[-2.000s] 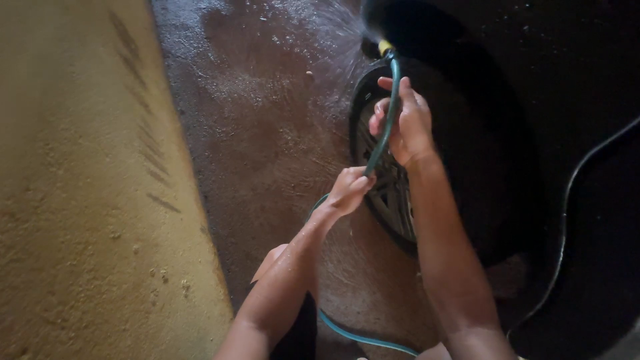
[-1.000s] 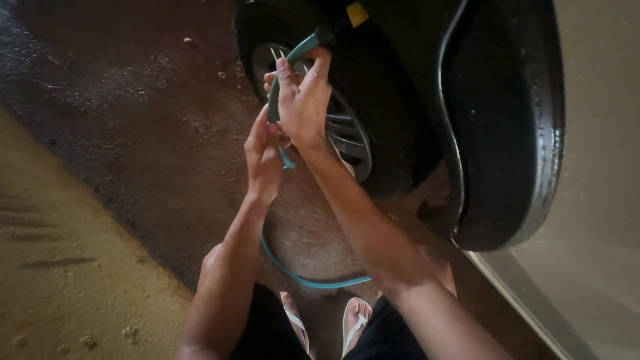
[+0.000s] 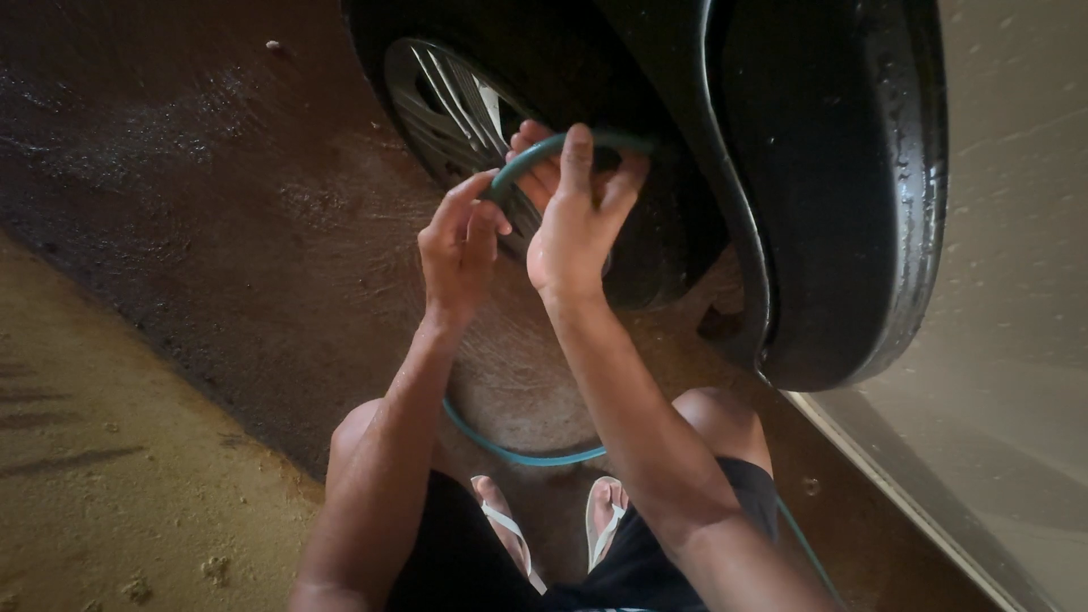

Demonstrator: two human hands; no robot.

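Observation:
A green garden hose (image 3: 537, 155) arches between my hands in front of a car wheel's alloy rim (image 3: 450, 102) and black tire (image 3: 663, 246). My left hand (image 3: 459, 242) pinches the hose at the lower end of that arch, with the thumb and index finger. My right hand (image 3: 578, 204) holds it higher up, the thumb over the hose and the fingers spread behind it. The end of the hose past my right hand fades into the dark wheel well, so its nozzle cannot be made out. More hose (image 3: 544, 461) loops on the ground under my forearms.
The car's black fender trim (image 3: 837, 212) and light body panel (image 3: 1011, 280) rise at the right. Wet brown ground (image 3: 255, 212) lies to the left, bordered by a yellowish rough surface (image 3: 110, 484). My feet in white flip-flops (image 3: 514, 535) are at the bottom.
The view has swung far toward the car's side since the first frame. The yellow nozzle fitting, visible earlier, no longer shows. My left hand has moved from the middle of the hose beside the wheel's lower rim.

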